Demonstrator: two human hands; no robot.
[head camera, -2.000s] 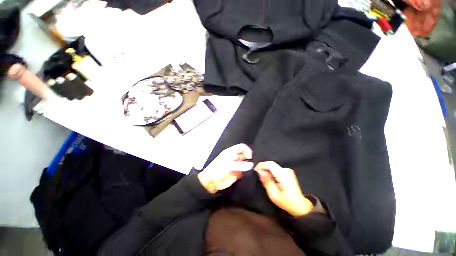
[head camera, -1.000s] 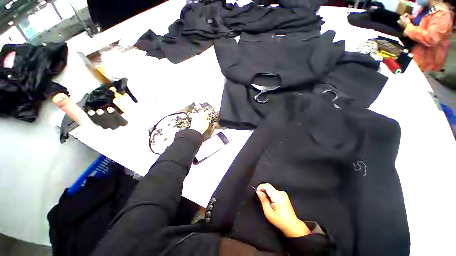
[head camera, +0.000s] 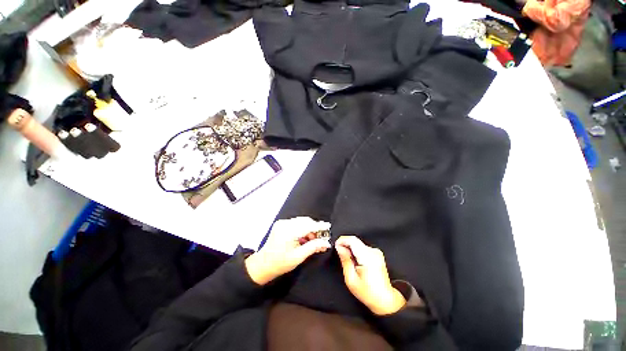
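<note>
A black jacket (head camera: 412, 226) lies on the white table, nearest me, with a pale squiggle of thread (head camera: 455, 195) on its right part. My left hand (head camera: 288, 248) pinches a small dark, shiny button (head camera: 323, 234) at the fingertips, over the jacket's front edge. My right hand (head camera: 369, 273) is close beside it, its thumb and fingertips pinched together. A needle between them is too small to make out. The two hands' fingertips nearly touch.
An oval white tray (head camera: 185, 168) of buttons, a button pile (head camera: 237, 129) and a phone (head camera: 252, 179) lie left. More black garments (head camera: 343, 41) with hooks lie beyond. Dark spools (head camera: 89, 140) stand far left. A blue crate (head camera: 77, 230) holds black cloth. A person's orange sleeve (head camera: 557, 17) shows far right.
My left hand has come back from the button pile to the jacket's edge, now with a button. My right hand stays over the jacket. The camera view has shifted.
</note>
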